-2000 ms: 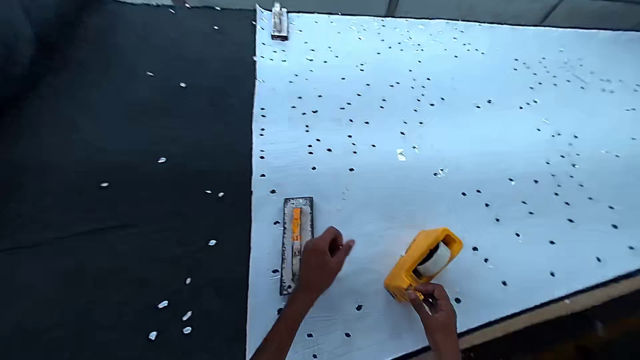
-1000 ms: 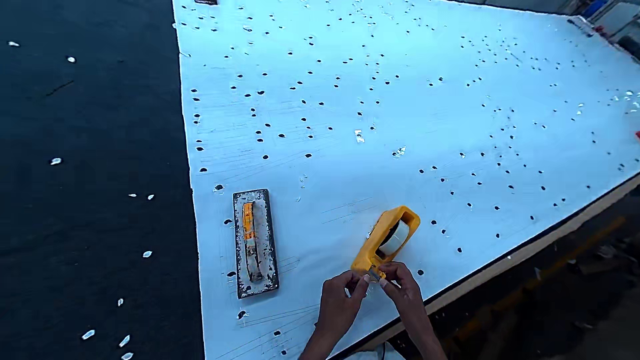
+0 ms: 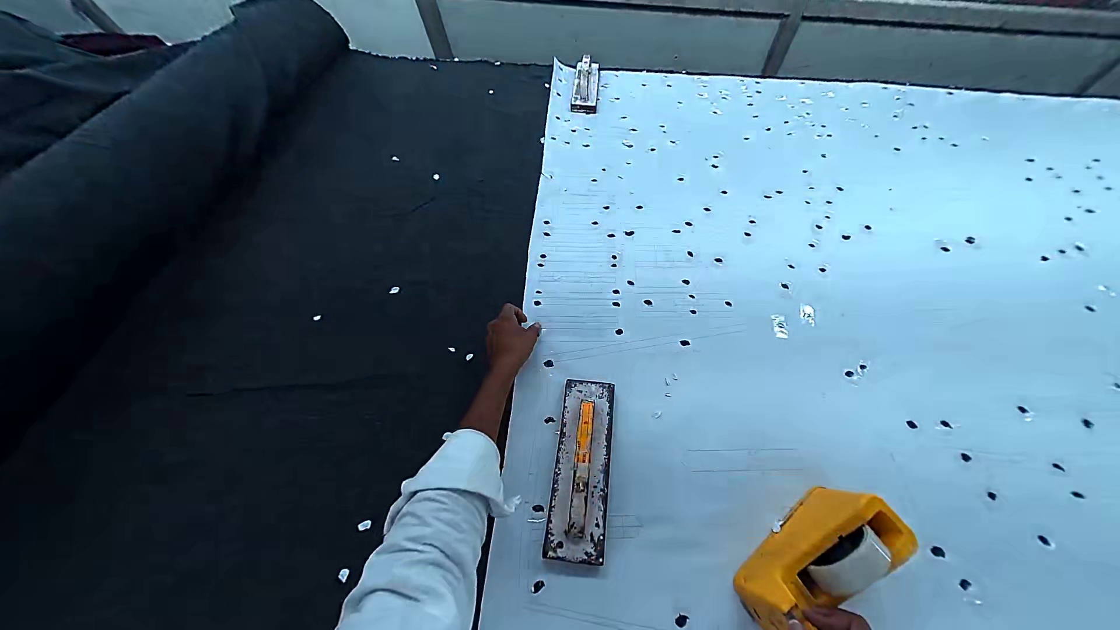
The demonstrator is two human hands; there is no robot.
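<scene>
My left hand [image 3: 513,339] is at the left edge of a white perforated paper sheet [image 3: 744,394], its fingertips touching the edge where it meets the dark fabric [image 3: 262,455]. Whether the fingers pinch the paper is too small to tell. At the bottom right, only the fingers of my right hand [image 3: 831,618] show, at the lower end of a yellow tape dispenser [image 3: 787,560] with a roll of clear tape [image 3: 853,564]. Between the hands lies a worn flat metal weight [image 3: 597,490] with an orange-marked handle.
A second handled weight [image 3: 584,87] sits at the sheet's far left corner. Thick folds of dark fabric [image 3: 166,166] rise at the upper left. White scraps [image 3: 365,525] are scattered on the dark fabric. Bits of shiny tape [image 3: 780,326] lie on the paper.
My left hand has left the tape dispenser, where both hands were a second ago, and moved to the sheet's left edge. The view has swung left.
</scene>
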